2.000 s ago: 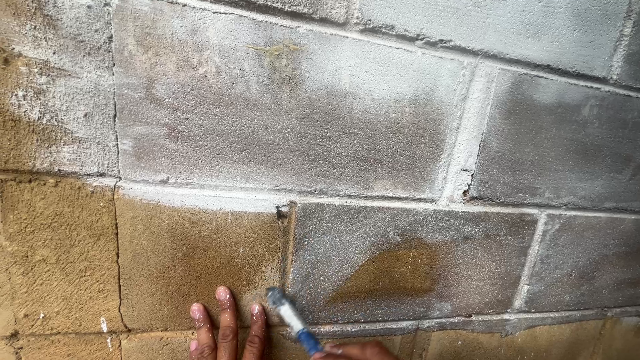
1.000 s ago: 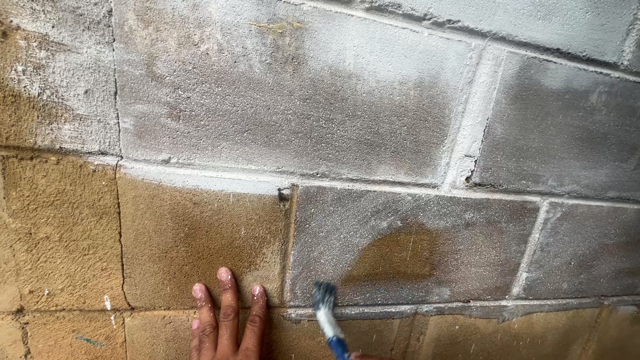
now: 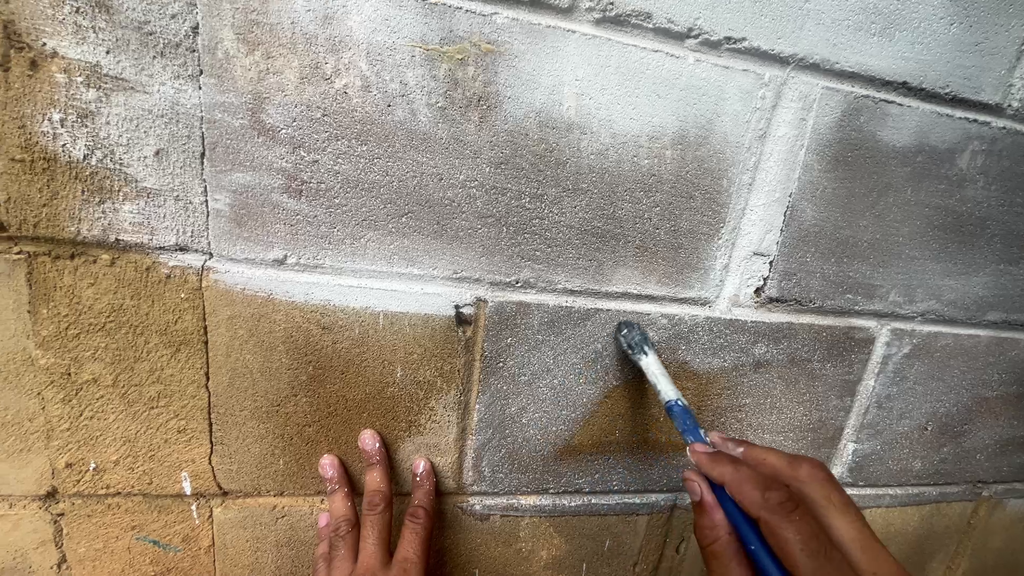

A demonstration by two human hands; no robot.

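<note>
My right hand [image 3: 768,496], at the lower right, grips a paintbrush [image 3: 688,424] by its blue handle. The brush has a paint-covered white ferrule, and its dark, grey-coated bristles are against the upper part of a grey-painted block [image 3: 528,400]. A bare tan-brown patch [image 3: 632,424] shows on that block, below the bristles. Fingers spread and flecked with paint, my left hand [image 3: 376,504] rests on the wall over the lower edge of an unpainted tan block [image 3: 320,384]. It holds nothing. Its palm is out of view.
A larger block [image 3: 480,192] above is painted grey and white. White mortar joints [image 3: 768,192] run between the painted blocks. Rough tan blocks [image 3: 112,368] with a thin vertical crack [image 3: 206,352] lie at the left. Another tan course [image 3: 544,544] runs along the bottom.
My right hand has moved up and to the right with the brush, from the block's lower left to its upper part. The left hand stays on the wall.
</note>
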